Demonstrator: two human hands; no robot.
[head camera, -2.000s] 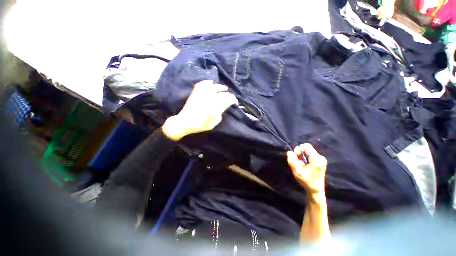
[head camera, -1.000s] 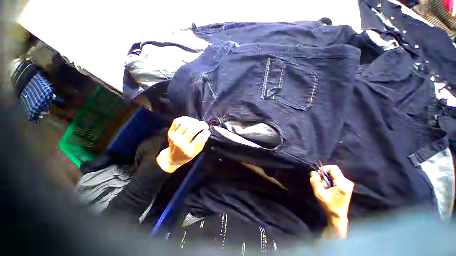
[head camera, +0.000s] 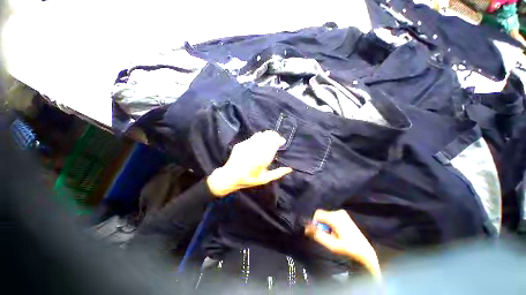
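Observation:
The dark navy denim garment (head camera: 357, 155) lies across the table's near edge, with a stitched pocket (head camera: 308, 145) facing up and pale grey inside cloth (head camera: 323, 86) showing at its far edge. My left hand (head camera: 248, 164) lies on the garment beside the pocket, thumb apart from the fingers; whether it pinches cloth cannot be told. My right hand (head camera: 340, 233) is closed around the thread snips (head camera: 323, 227), of which only a small blue part shows, over the garment's near part. The blades are blurred or hidden.
More navy and grey garments (head camera: 421, 86) are heaped beyond and at right. The white table (head camera: 259, 20) extends behind. A green crate (head camera: 86, 167) and a blue crate (head camera: 131, 176) stand below at left. Part of a person (head camera: 510, 17) shows at the far right corner.
The garment's far edge has folded toward me, exposing grey inside cloth, and the side opening no longer shows. My left hand has moved onto the cloth near the pocket; my right hand has moved nearer and left.

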